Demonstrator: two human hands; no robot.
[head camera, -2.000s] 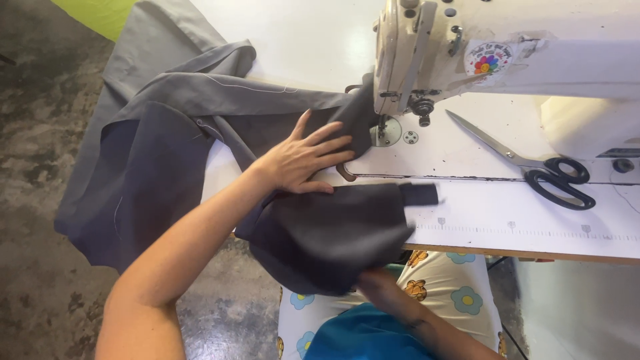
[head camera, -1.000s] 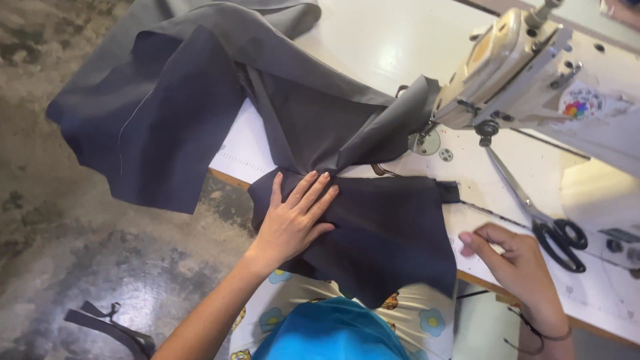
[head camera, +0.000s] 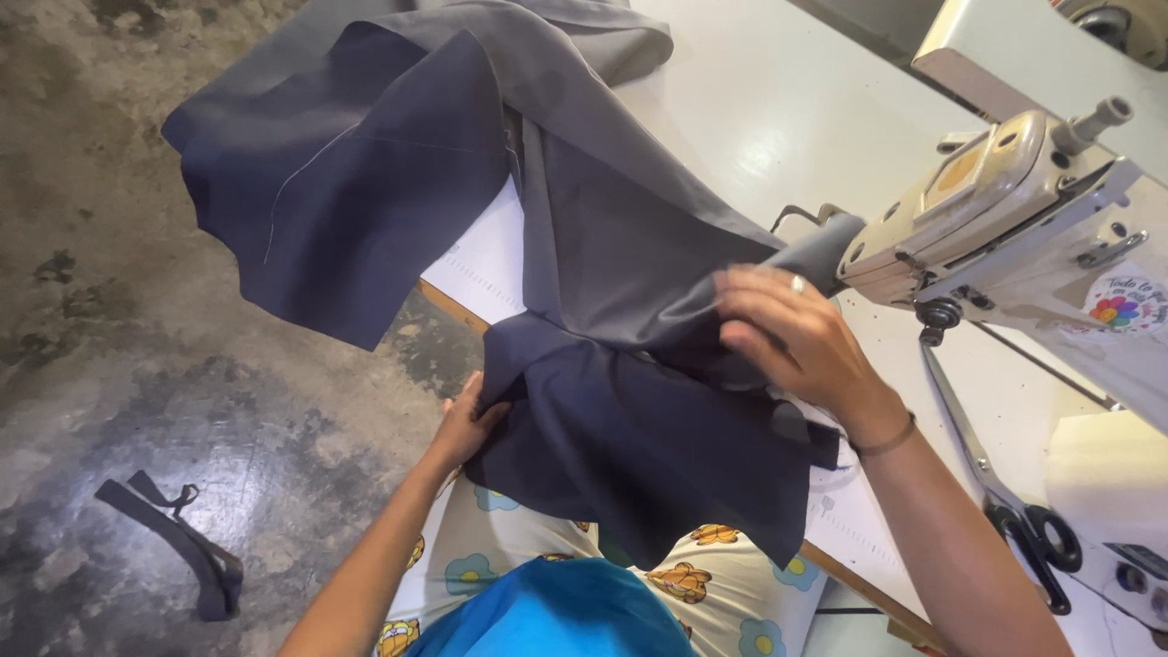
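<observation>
Dark navy fabric (head camera: 639, 429) hangs over the table's front edge onto my lap. My left hand (head camera: 470, 420) grips its left edge, the thumb on top. Slightly blurred, my right hand (head camera: 789, 338) is over the grey side of the cloth (head camera: 630, 246), close to the head of the sewing machine (head camera: 967, 210); its fingers are bent, and whether they pinch the cloth is unclear. More of the cloth, a dark panel (head camera: 347, 173) with a loose pale thread, drapes off the table's left side. The needle area is hidden.
Black-handled scissors (head camera: 985, 465) lie right of my right forearm on the white sewing table (head camera: 730, 119). Dark fabric strips (head camera: 182, 538) are on the concrete floor (head camera: 301, 411) at the left. Part of another machine (head camera: 1049, 55) shows at the upper right.
My left hand has gone from lying flat on the cloth to its left edge. My right hand has moved from beside the cloth's right end up over the cloth near the machine head.
</observation>
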